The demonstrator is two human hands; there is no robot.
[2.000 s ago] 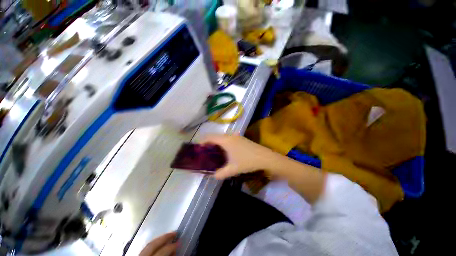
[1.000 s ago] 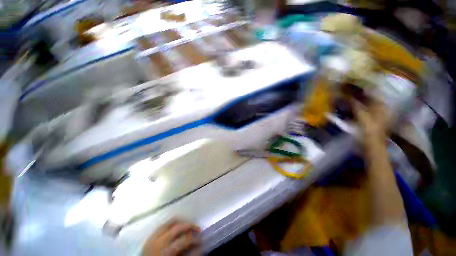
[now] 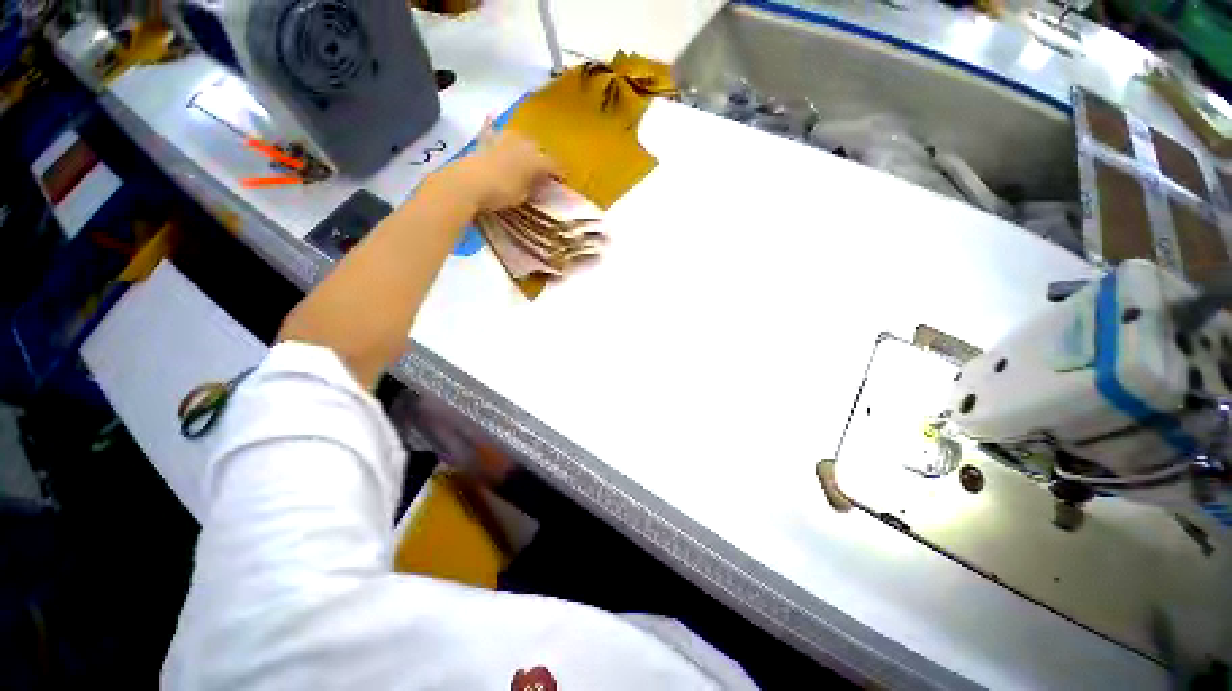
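Note:
A fanned stack of white and yellow cut pieces (image 3: 547, 236) lies on the white table, left of centre. My left hand (image 3: 509, 168) reaches over it and touches its upper end. The fingers are small and partly hidden, so I cannot tell whether they grip a piece. Mustard-yellow panels (image 3: 591, 132) lie just above the stack, gathered at their top end. A bit of blue shows beneath the pieces. My right hand is out of the picture.
The sewing machine head (image 3: 1128, 358), needle area lit, is at right. Another machine's grey end (image 3: 331, 81) stands upper left, beside orange-handled snips (image 3: 277, 162) and a dark flat square (image 3: 349, 224). Small scissors (image 3: 206, 405) lie on a lower white surface. The table's grey edge (image 3: 581, 479) runs diagonally.
The view has swung left. The right hand, which held a dark phone and then reached toward the back right, has left the picture. My left hand has moved from the table edge to the fanned stack.

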